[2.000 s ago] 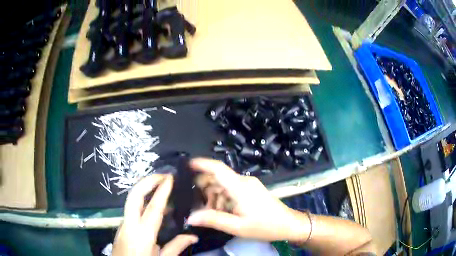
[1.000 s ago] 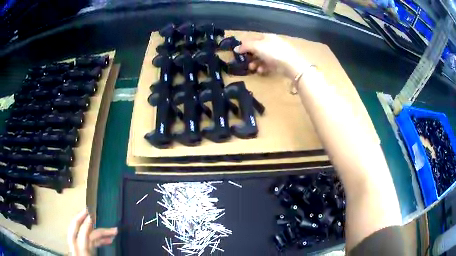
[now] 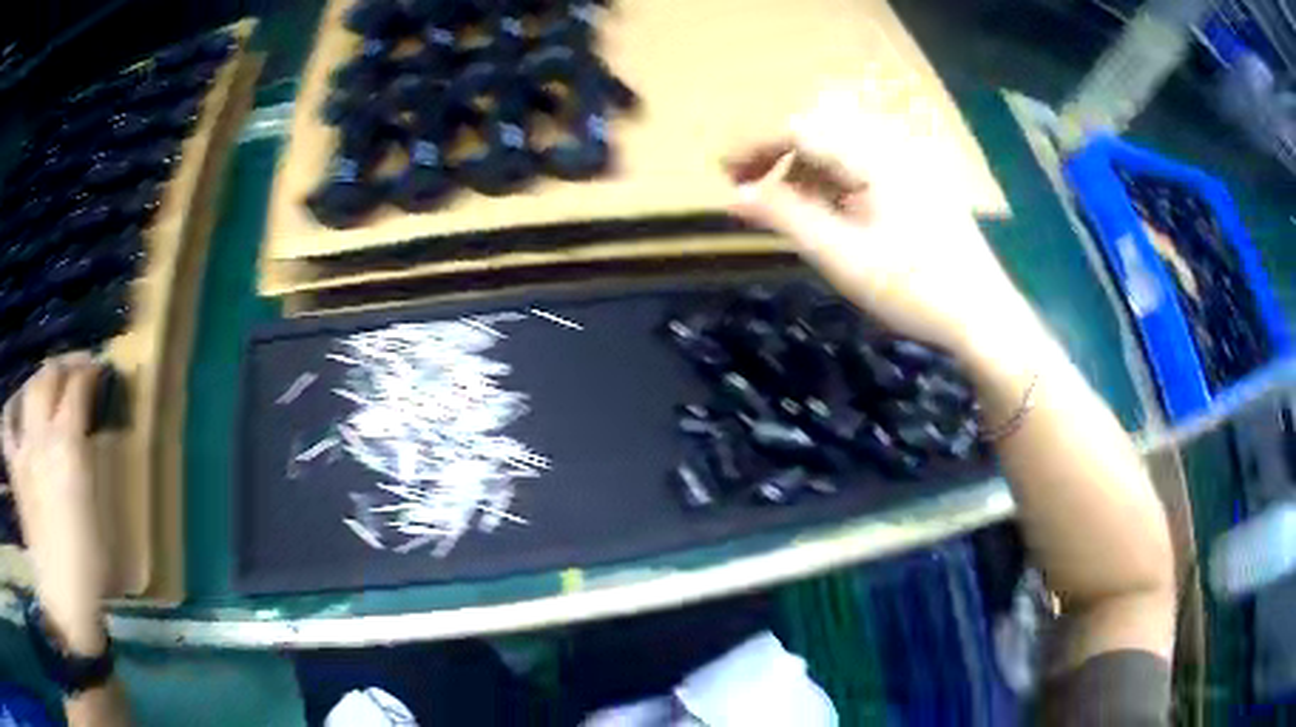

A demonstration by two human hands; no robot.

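Note:
My left hand [image 3: 57, 447] is at the left edge, fingers curled over a black plastic body [image 3: 107, 398] at the near end of the rows on the left cardboard; the hand hides most of it. My right hand [image 3: 853, 234] is blurred, over the front right part of the middle cardboard, fingers bent and apart, nothing seen in it. Black bodies [image 3: 498, 149] stand in rows on that cardboard. On the black tray [image 3: 604, 412] lie a pile of thin silver-white pins [image 3: 434, 426] at left and a heap of small black parts [image 3: 824, 405] at right.
The middle cardboard sheets [image 3: 739, 142] are stacked behind the tray. The left cardboard [image 3: 121, 526] lies beside it. A blue bin [image 3: 1123, 256] of small black parts is at the right. The pale bench edge [image 3: 682, 568] runs in front. A white bottle [image 3: 1262, 551] is at far right.
My right hand has left the black body at the rows' far end and come back nearer. My left hand has moved from beside the tray onto the left rows. The view has tilted down.

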